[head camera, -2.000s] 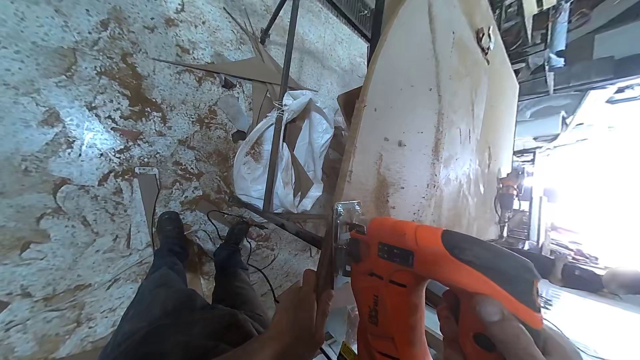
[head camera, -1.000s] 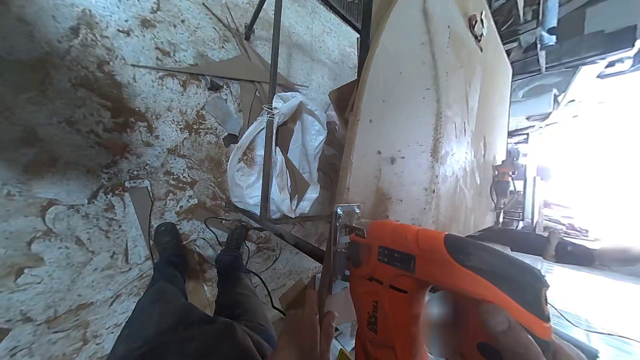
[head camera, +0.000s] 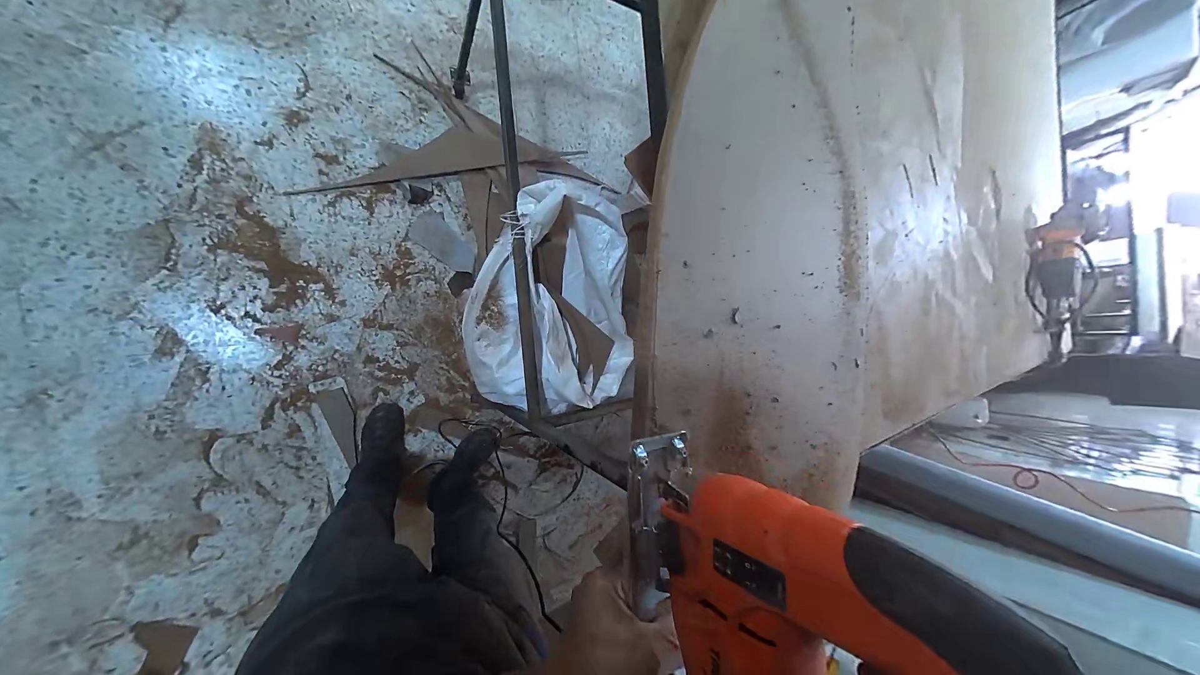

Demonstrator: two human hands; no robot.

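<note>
An orange and black jigsaw [head camera: 750, 562] fills the lower right, its metal base plate [head camera: 647, 516] upright against the near end of a large pale sheet [head camera: 750, 281] with a curved edge. My left hand [head camera: 609, 619] is at the bottom centre, its fingers by the lower part of the base plate; whether it grips the tool or the sheet's edge is hard to tell. My right hand is out of view below the jigsaw's handle.
A white sack [head camera: 497, 328] of offcuts stands by a metal frame [head camera: 525, 319]. Pointed brown offcuts [head camera: 459, 150] lie on the dusty floor, and a black cable [head camera: 511, 534] runs near my feet. An orange power tool [head camera: 1059, 262] stands at the far right beside the sheet.
My right hand, earlier seen on the jigsaw's handle, has dropped out of view. The view has shifted, and the jigsaw sits lower in it.
</note>
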